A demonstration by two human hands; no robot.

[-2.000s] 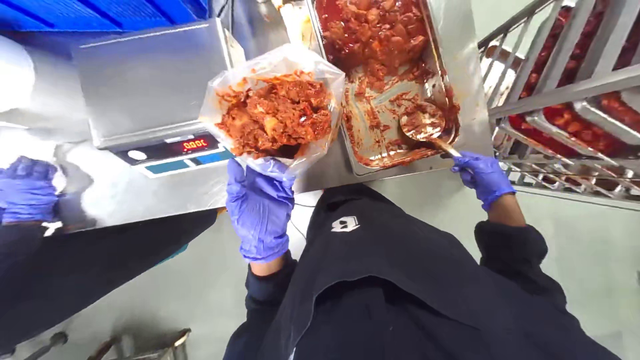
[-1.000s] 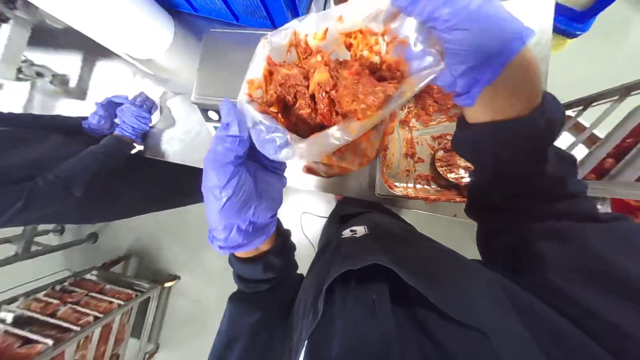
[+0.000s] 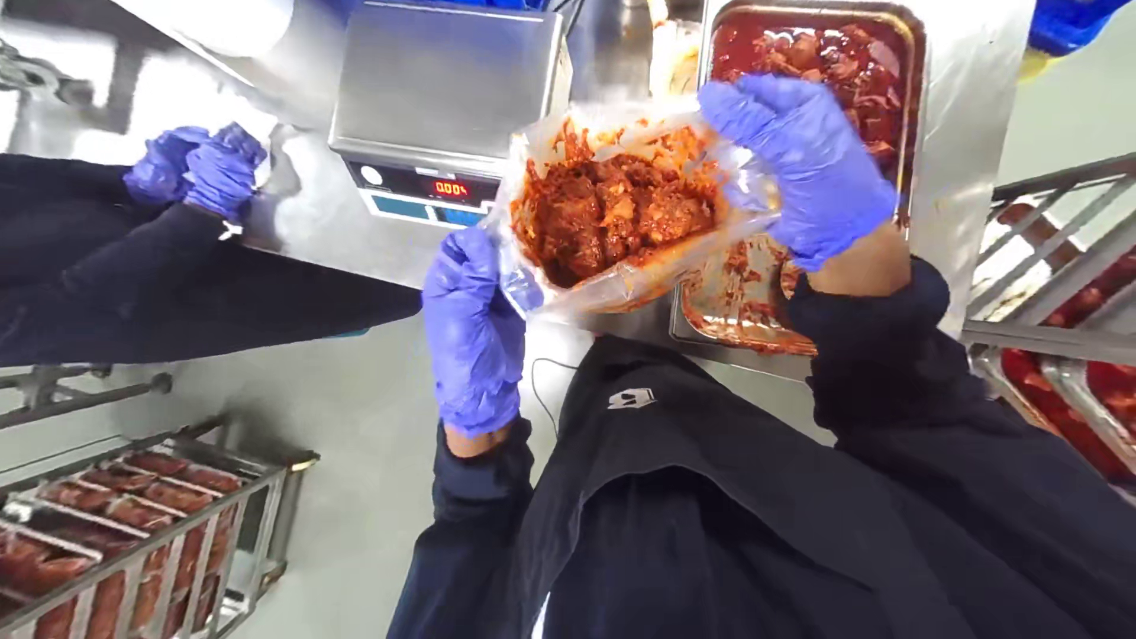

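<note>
A clear plastic bag (image 3: pixel 621 209) of red marinated meat hangs with its mouth spread between my two hands, both in purple gloves. My left hand (image 3: pixel 475 328) grips the bag's left edge, and my right hand (image 3: pixel 803 164) grips its right edge above a steel tray. That tray (image 3: pixel 919 98) holds more red meat and sauce at the far end, while its near end is mostly bare metal smeared with sauce. My right arm and hand hide part of it. Left of the bag stands a digital scale (image 3: pixel 444 80) with a lit display and nothing on its steel platform.
A co-worker's gloved hands (image 3: pixel 200 169) rest together at the steel table's left side. A rack of packed meat (image 3: pixel 133 506) stands at the lower left, and another rack (image 3: pixel 1056 333) with trays of red meat at the right. Blue plastic bins (image 3: pixel 1069 27) show at the top.
My right hand has let go of the spoon in the tray and now holds the bag's right edge. My left hand has moved from beneath the bag to its left edge.
</note>
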